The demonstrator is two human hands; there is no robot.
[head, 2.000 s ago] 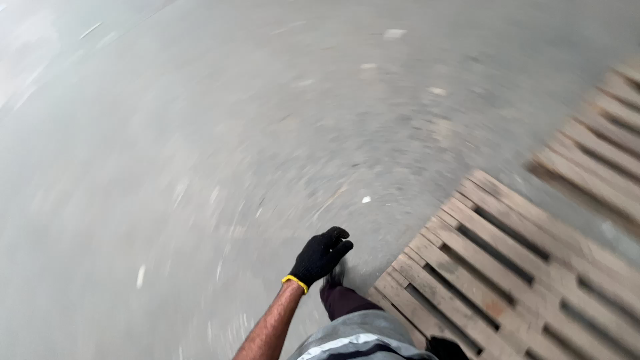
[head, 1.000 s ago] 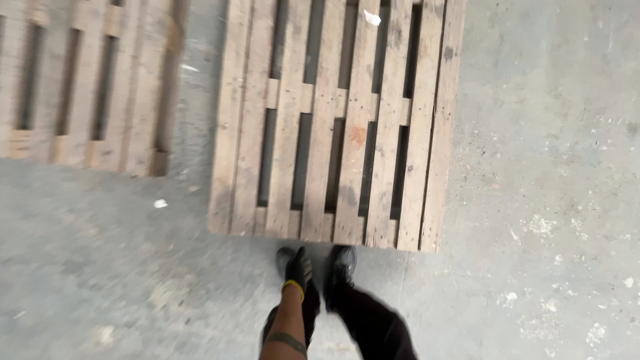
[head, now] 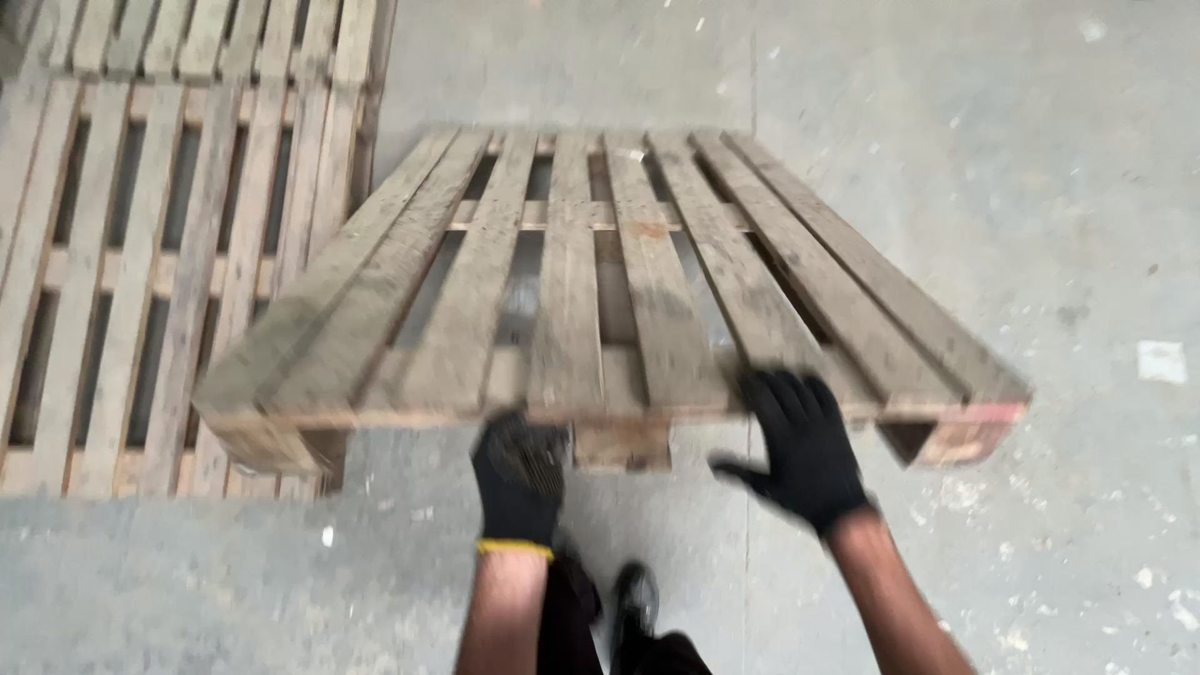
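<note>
A wooden pallet [head: 567, 281] is tilted, its near end raised off the floor and its far end low. My left hand [head: 520, 478], in a black knit glove with a yellow cuff, grips the pallet's near edge from below, left of the middle block. My right hand [head: 806, 450], also black-gloved, lies with its fingers against the top of the near edge, right of that block; its thumb is spread apart and it does not close round the board.
More wooden pallets [head: 187, 272] lie on the left, near the raised pallet's left side. The concrete floor [head: 1059, 234] shows on the right, with a white scrap [head: 1162, 362] on it. My dark shoe [head: 637, 595] is below the near edge.
The near end of the pallet, flat on the floor one second ago, is lifted. My left hand has taken hold of its edge, and my right hand has come into view on it.
</note>
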